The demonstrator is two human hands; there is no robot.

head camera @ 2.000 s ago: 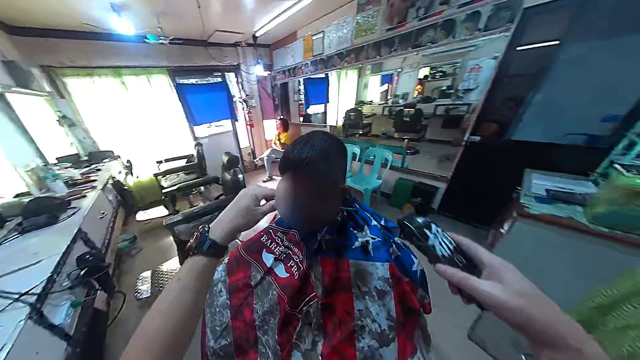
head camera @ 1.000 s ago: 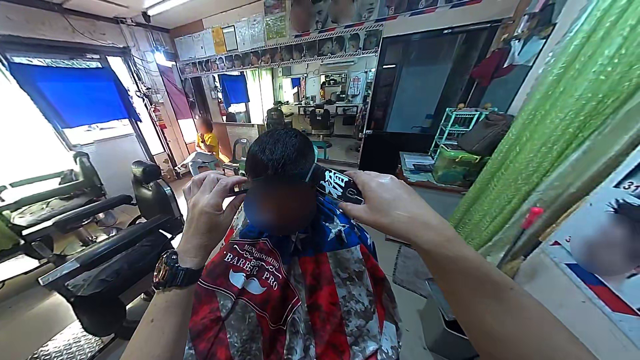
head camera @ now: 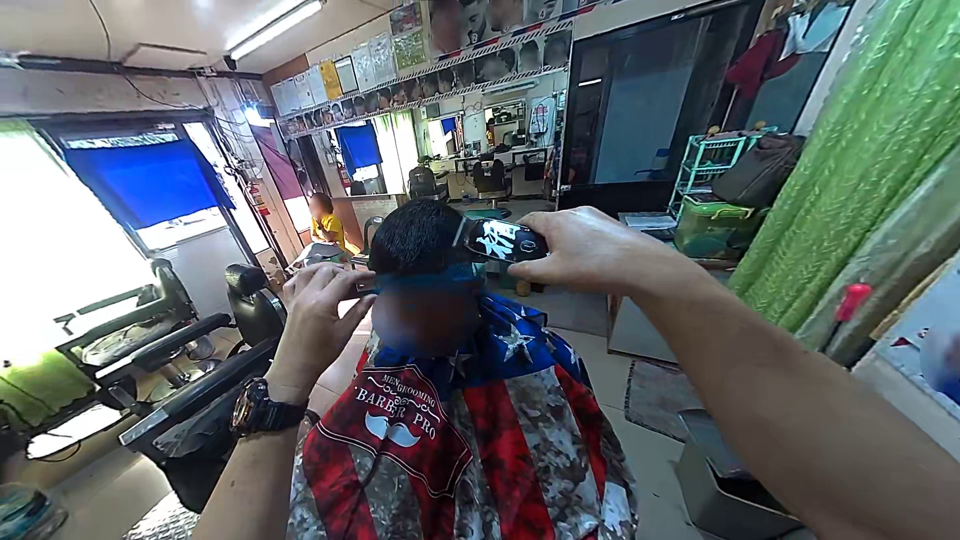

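Observation:
A person with short dark hair [head camera: 416, 236] sits in front of me, draped in a barber cape [head camera: 517, 420] with stars, red stripes and a camouflage pattern. My left hand [head camera: 322, 307], with a watch on its wrist, pinches the end of a comb [head camera: 427, 279] that lies across the head below the hair. In my right hand [head camera: 574, 247] is a black hair clipper [head camera: 504, 240] with white markings. Its blade end is at the right side of the hair, just above the comb. The clipper's far side is hidden under my fingers.
Black barber chairs [head camera: 259, 307] stand at the left. Another person in yellow [head camera: 326, 223] sits farther back. At the right are a green bin with a lid [head camera: 716, 225], a teal rack [head camera: 701, 161], a green curtain [head camera: 832, 172] and a grey bin [head camera: 731, 480] on the floor.
The view swung right after the earliest frame. There, my right hand held the clipper away from the head; now it is against the hair. The comb now shows across the head, below the hair.

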